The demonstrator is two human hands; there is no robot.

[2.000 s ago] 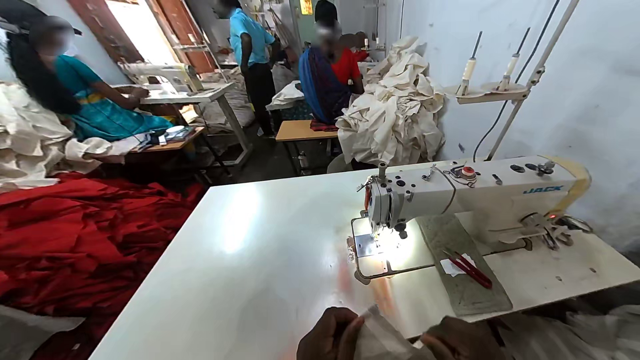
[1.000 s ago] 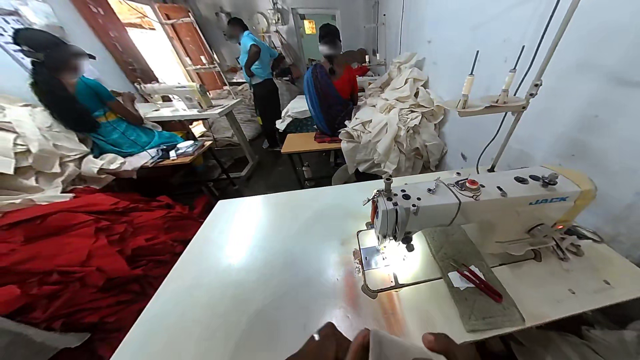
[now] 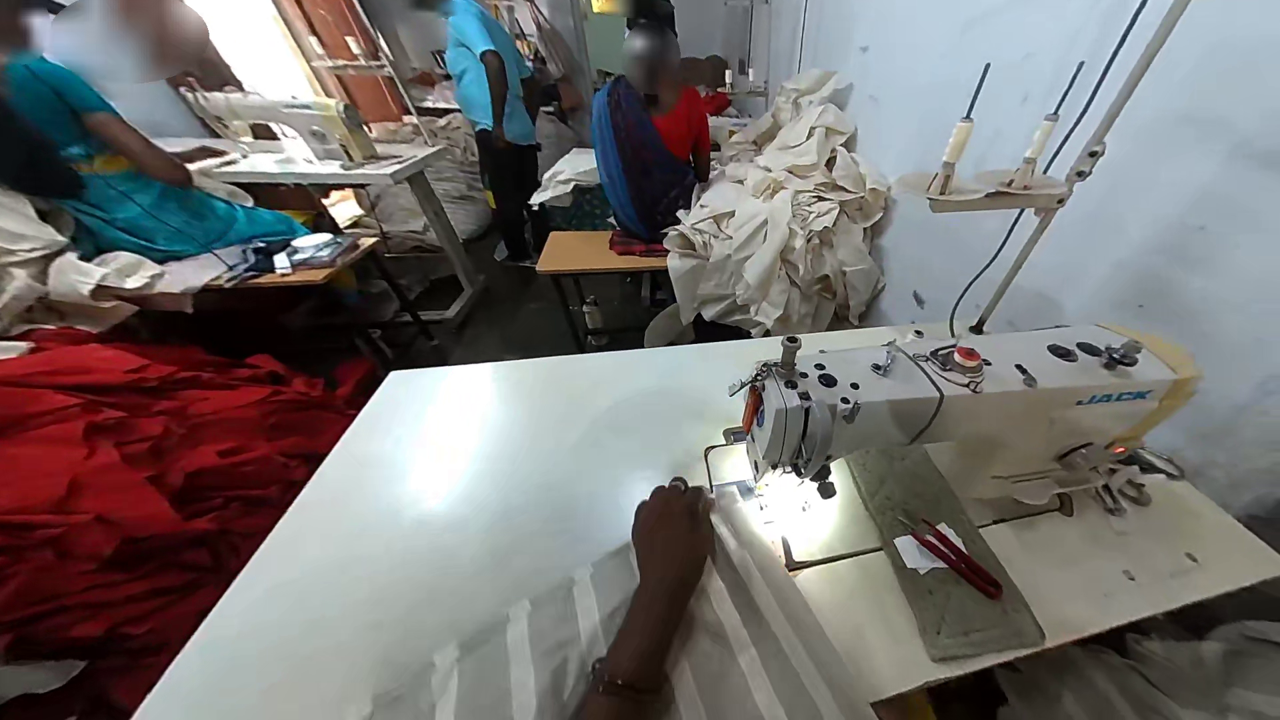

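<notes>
My left hand [image 3: 674,532] is closed on the upper edge of a white and grey striped cloth [image 3: 735,625], just left of the needle area of a Jack sewing machine [image 3: 960,400]. The cloth spreads from the hand down to the bottom of the view, over the white table [image 3: 420,500]. The machine's lamp lights the needle plate brightly, and the glare hides the needle and presser foot. My right hand is not in view. Red-handled thread snips [image 3: 960,562] lie on a scrap of white paper on a grey-green pad [image 3: 940,620] on the machine bed's right.
A thread stand [image 3: 1000,192] with two cones rises behind the machine. Red cloth [image 3: 150,480] is heaped to the left of the table, and cream cloth [image 3: 790,220] beyond it. Several people are farther back, one seated at another sewing machine [image 3: 290,125].
My left hand has moved up and forward from the table's near edge to beside the needle area, bringing the striped cloth onto the table. My right hand has left the view.
</notes>
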